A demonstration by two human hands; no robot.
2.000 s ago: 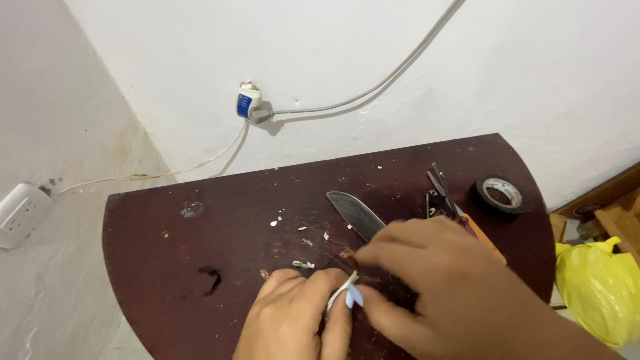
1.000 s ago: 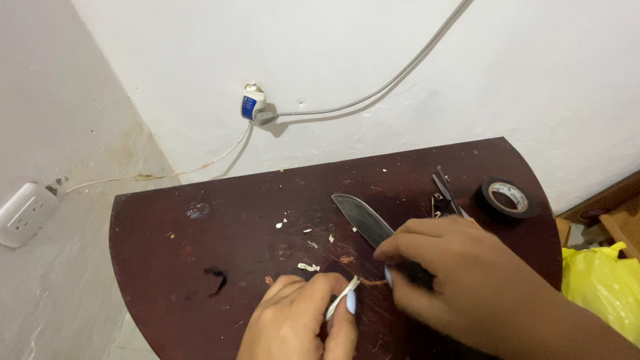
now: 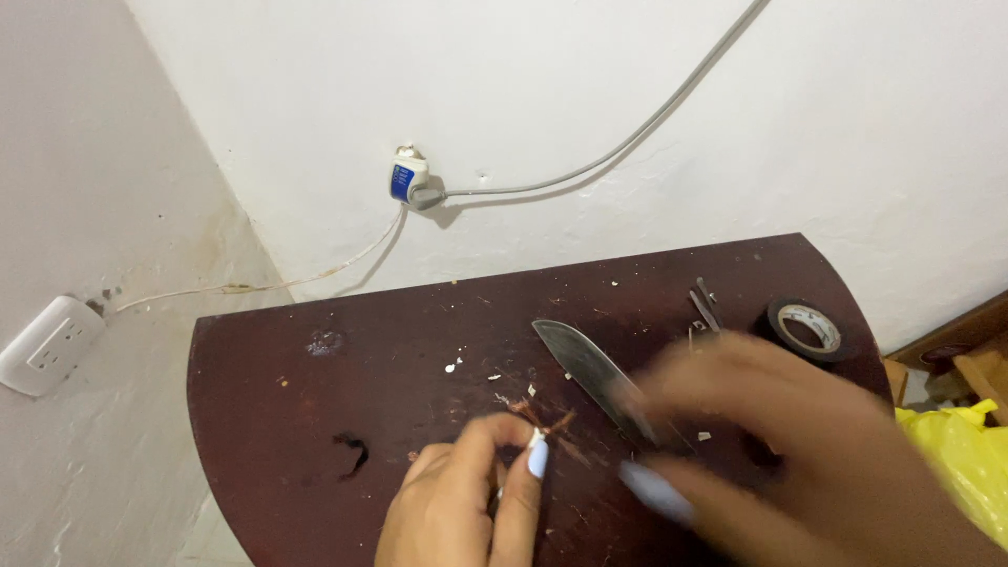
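Note:
Between the thumb and index finger of my left hand (image 3: 480, 496) is the end of a white insulated wire (image 3: 537, 438), with bare copper strands (image 3: 555, 421) fanned out from its tip. My right hand (image 3: 756, 449), blurred, is apart from the wire, its thumb and fingers spread, and no held thing shows in it. Under and beside its fingers lies a knife (image 3: 583, 362), blade pointing up and left; its handle is hidden. White insulation scraps (image 3: 494, 377) and copper bits are scattered on the dark wooden table (image 3: 260, 386).
A roll of black electrical tape (image 3: 807, 329) lies at the right, beside a partly hidden metal-jawed tool (image 3: 705, 305). A curled black scrap (image 3: 354, 455) is at the left. A plug adapter (image 3: 408, 179) with a grey cable (image 3: 543, 187), a wall outlet (image 3: 53, 346) and a yellow plastic bag (image 3: 957, 453) surround the table.
My right hand has moved away from the wire, to the right. The copper strands now stand spread at the wire's end, where earlier they were bunched or hidden by the fingers.

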